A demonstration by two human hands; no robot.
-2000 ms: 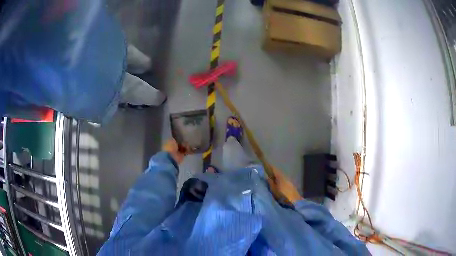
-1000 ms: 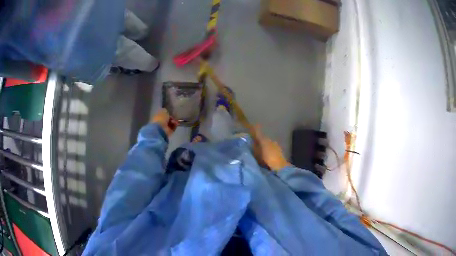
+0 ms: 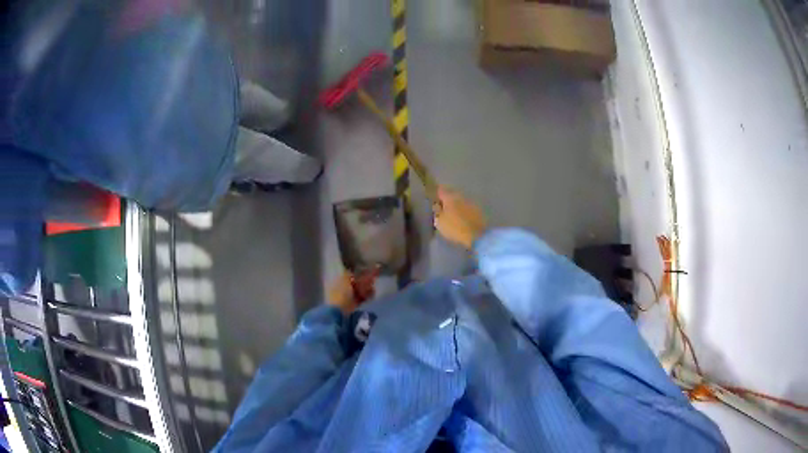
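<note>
The broom (image 3: 397,133) has a tan stick and a red-pink head, which lies on the grey floor at the upper middle, left of the striped tape. My right hand (image 3: 458,218) is bare and closed around the upper part of the stick. The dark grey dustpan (image 3: 370,232) is on or just above the floor below the broom head, apart from it. My left hand (image 3: 344,290) is at the dustpan's near end, closed on its red handle; part of the grip is hidden. Any litter is too small to tell.
A person in blue (image 3: 133,106) stands at the upper left, beside the conveyor line (image 3: 97,310). Yellow-black tape (image 3: 400,80) runs along the floor. A cardboard box (image 3: 547,34) is at the upper right by the white wall (image 3: 726,159). A dark box (image 3: 606,270) and orange cables (image 3: 678,310) are at the right.
My right hand has moved forward with the broom stick. The broom head has moved away from the dustpan, from across the tape to its left side. My left hand still holds the dustpan.
</note>
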